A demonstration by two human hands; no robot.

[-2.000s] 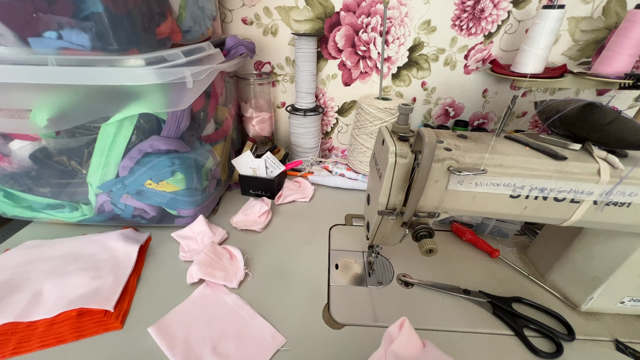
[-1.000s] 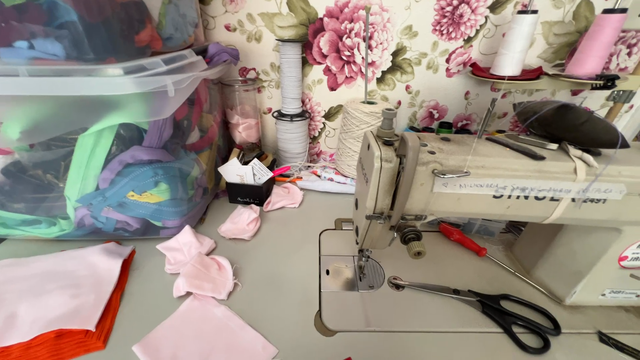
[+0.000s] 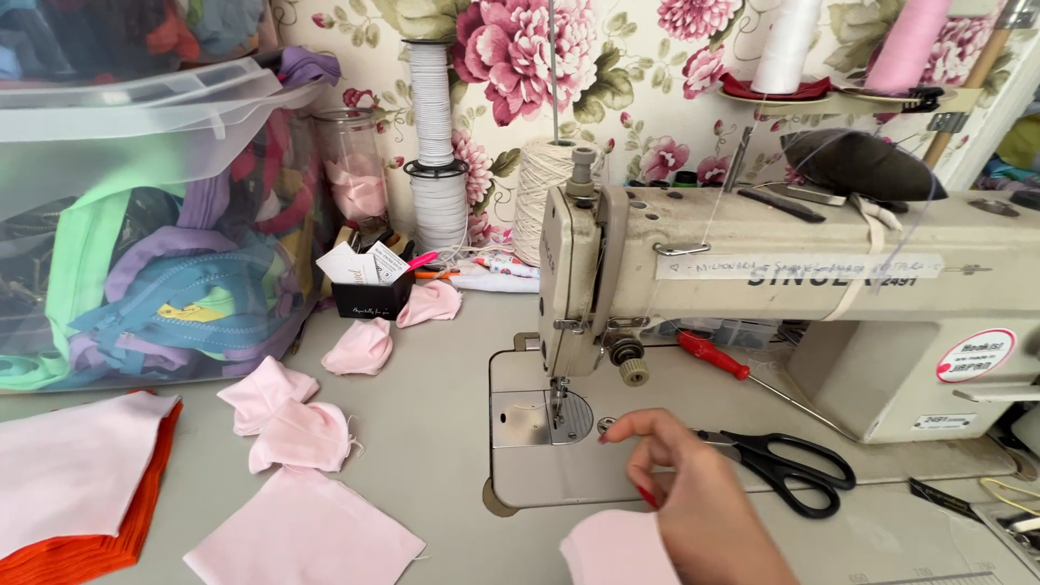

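Note:
My right hand (image 3: 691,479) reaches in from the bottom right, its fingers bent and somewhat apart, with nothing seen between them. A fingertip is beside a small round metal piece (image 3: 605,425), near the needle plate (image 3: 532,418) of the Singer sewing machine (image 3: 772,244). Black-handled scissors (image 3: 792,471) lie behind and right of the hand. A pink fabric piece (image 3: 619,548) shows at the bottom edge, against the hand's near side; what holds it is hidden. A flat pink fabric square (image 3: 305,532) and gathered pink pieces (image 3: 296,435) lie to the left. My left hand is not in view.
Pink fabric (image 3: 77,467) lies over orange ribbed fabric (image 3: 150,496) at left. Behind are a clear plastic bin (image 3: 146,97) of zippers, a small black box (image 3: 370,299) and a string cone (image 3: 532,203). A red-handled screwdriver (image 3: 715,355) lies under the machine arm.
My right hand has come into view by the needle plate. The pink piece at the bottom edge, visible two seconds ago and gone one second ago, shows again.

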